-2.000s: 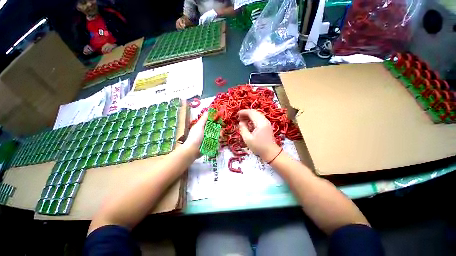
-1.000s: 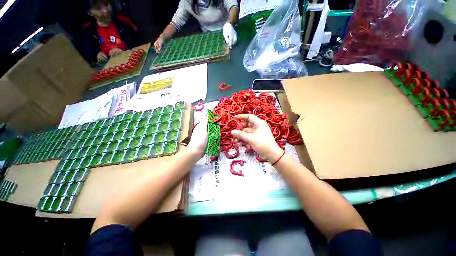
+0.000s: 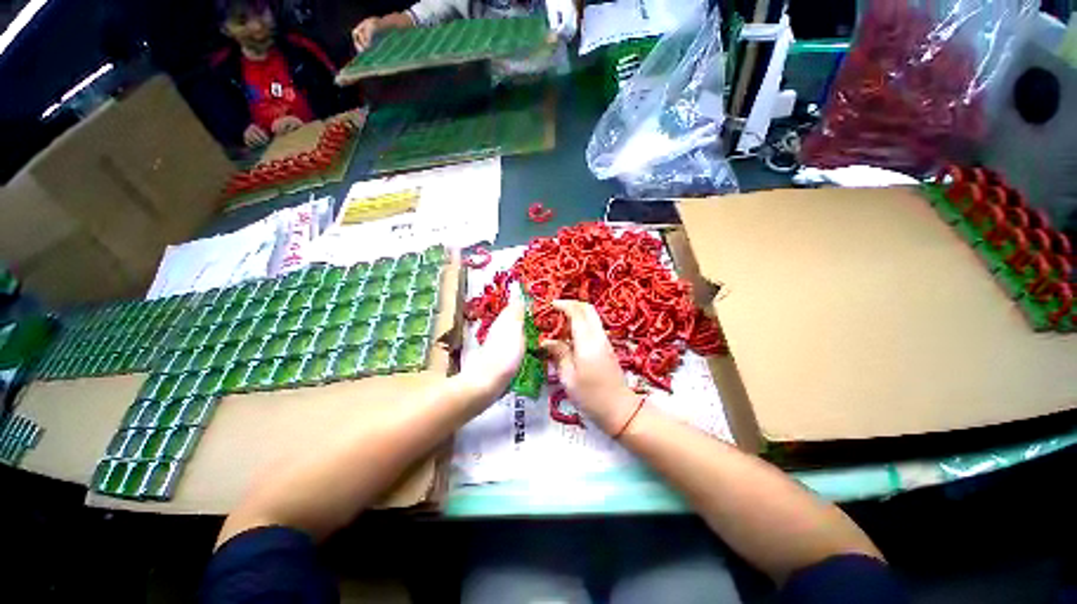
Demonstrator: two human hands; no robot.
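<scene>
My left hand (image 3: 498, 352) holds a small strip of green circuit boards (image 3: 528, 373), seen upright between my hands. My right hand (image 3: 587, 363) is against the strip with its fingertips on a red C-shaped piece (image 3: 550, 319). The contact between piece and board is partly hidden by my fingers. A heap of red pieces (image 3: 626, 277) lies just beyond my hands on a white printed paper (image 3: 508, 454). One loose red piece (image 3: 563, 408) lies below my right hand.
Rows of green boards (image 3: 295, 325) lie on cardboard (image 3: 319, 437) at left. A cardboard sheet (image 3: 874, 307) is at right, with assembled boards (image 3: 1010, 242) beyond. A phone (image 3: 641, 211) and clear bag (image 3: 667, 130) lie past the heap. Two people sit opposite.
My right hand has come in from the heap to the boards in my left hand. The person opposite has lifted a green board panel off the table.
</scene>
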